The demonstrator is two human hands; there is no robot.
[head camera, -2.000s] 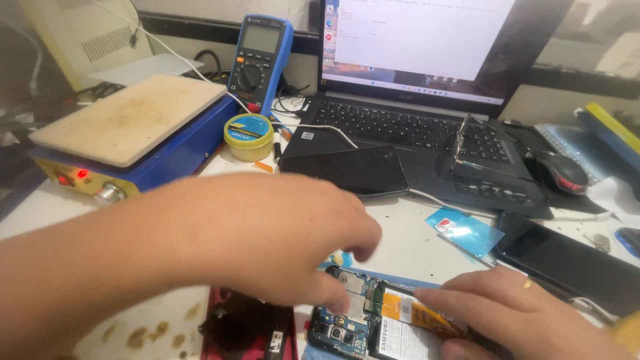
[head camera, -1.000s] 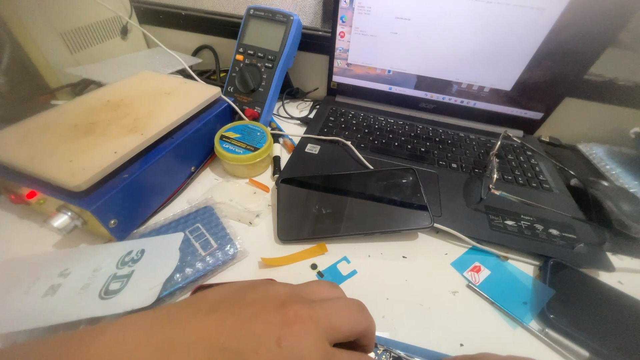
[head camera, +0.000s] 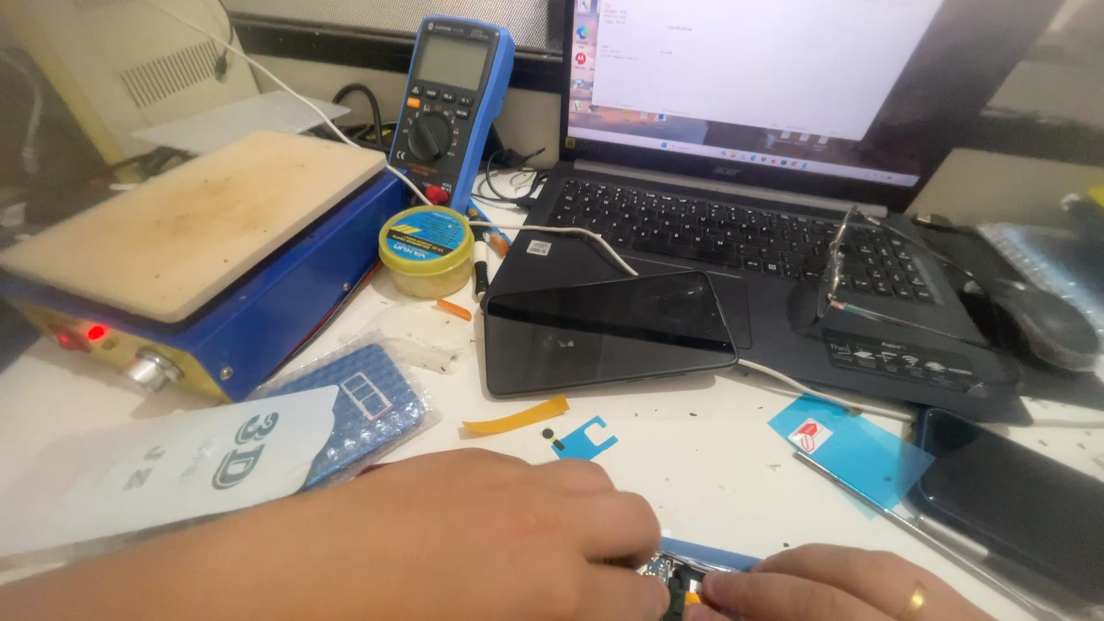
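At the bottom edge, an opened smartphone with bare circuit parts shows between my hands, most of it hidden or out of frame. My left hand reaches in from the left, its fingertips bent down at the phone's board; whether they pinch anything is hidden. On the right, my right hand, with a ring on one finger, has its fingertips at the phone's edge beside an orange piece. Above them lie a yellow-orange strip and a blue adhesive film piece.
A heating plate, multimeter and yellow-lidded tub stand at the left and back. A black phone rests against the laptop, which carries eyeglasses. Bubble-wrapped packaging, blue film and another phone flank my hands.
The view has shifted, leaving less of the opened phone in frame. My left hand, raised over the phone two seconds ago, is now low at its board.
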